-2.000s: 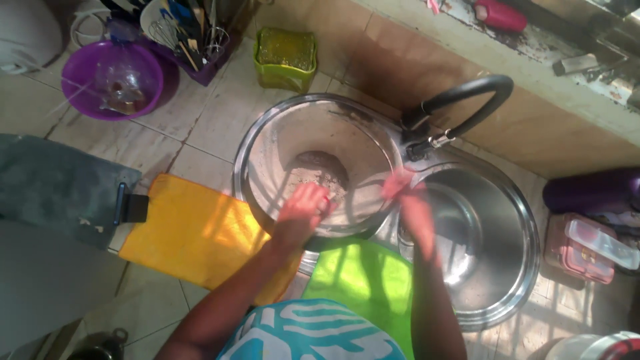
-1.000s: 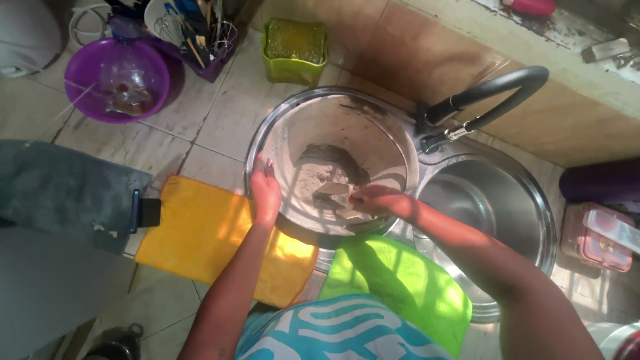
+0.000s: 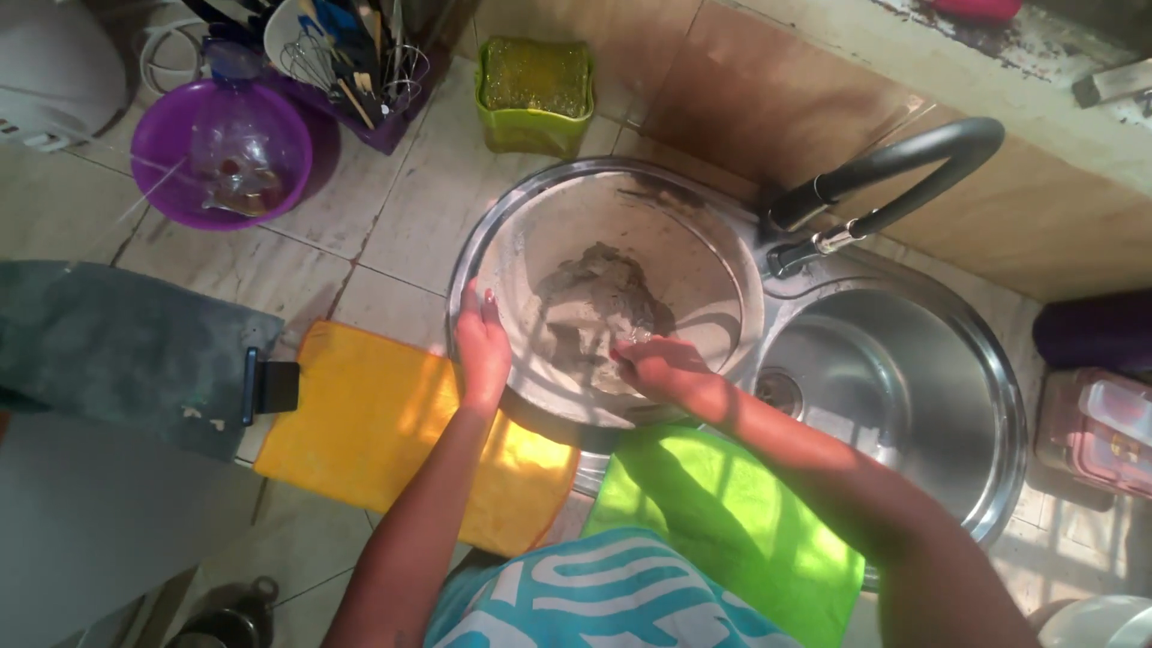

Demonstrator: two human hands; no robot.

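Note:
A large round basin [image 3: 702,243] with a pale, dirty inside sits over the left bowl of a steel double sink [image 3: 1012,405]. A heap of wet, grey-beige dough-like or muddy matter [image 3: 598,279] lies in its bottom. My left hand [image 3: 483,351] holds the basin's left rim, with the fingers outside and the thumb at the edge. Inside the basin, my right hand [image 3: 661,364] is at the lower right of the heap, its fingers closed on a small shiny thing that I cannot identify. A black faucet [image 3: 900,162] arches behind the sink.
An orange cloth [image 3: 378,423] lies left of the sink, a green cloth [image 3: 720,513] before it. Beyond are a purple bowl [image 3: 148,171] with a plastic bag, a utensil holder [image 3: 396,135] and a green container [image 3: 535,126]. Pink lidded boxes [image 3: 1107,441] stand at the right.
My right hand has moved from above the basin's right edge down into the basin. My left hand has moved from inside the basin to its left rim.

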